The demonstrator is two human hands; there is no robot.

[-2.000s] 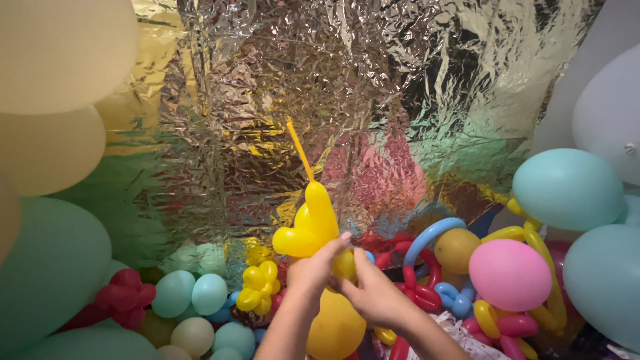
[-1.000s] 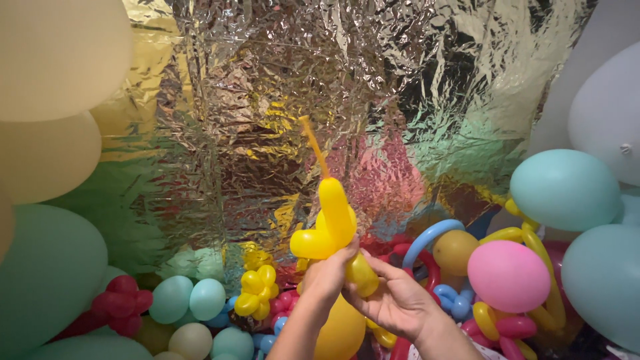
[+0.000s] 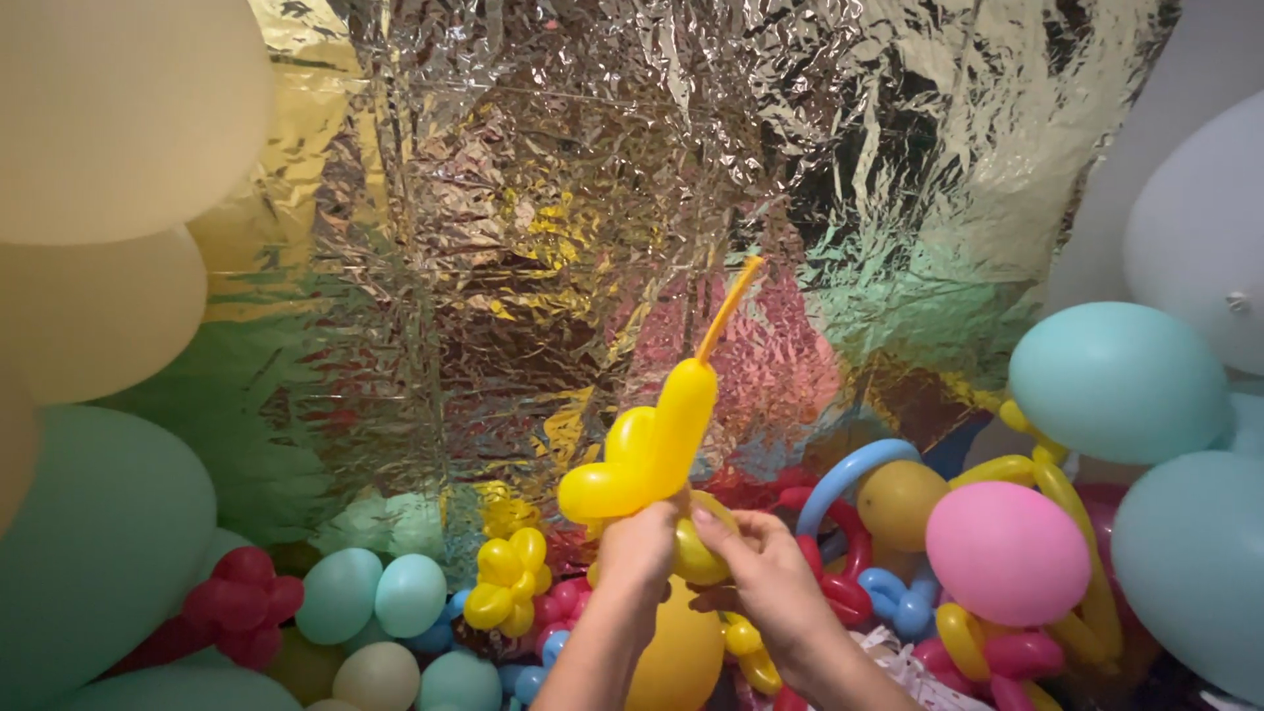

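Observation:
A partly twisted yellow modelling balloon (image 3: 681, 420) stands upright at the centre, its thin uninflated tail pointing up and to the right. Several rounded segments bulge out on its left side. My left hand (image 3: 642, 553) is closed around the balloon's lower part, below those segments. On the right, my right hand (image 3: 755, 573) has its thumb and fingers on a rounded yellow segment at the bottom. The fingers' far sides and the twist between the hands are hidden.
Crinkled metallic foil (image 3: 553, 247) hangs behind. Large cream balloons (image 3: 118, 118) and a teal balloon (image 3: 99, 553) crowd the left. A yellow balloon flower (image 3: 509, 583), a pink balloon (image 3: 1007, 553), turquoise balloons (image 3: 1116, 383) and a blue balloon loop (image 3: 849, 474) lie around my hands.
The yellow balloon's tail, leaning left before, now leans right. Both hands have moved somewhat right over the two seconds. My right hand's fingers, more spread a second ago, have closed in on the lower segment.

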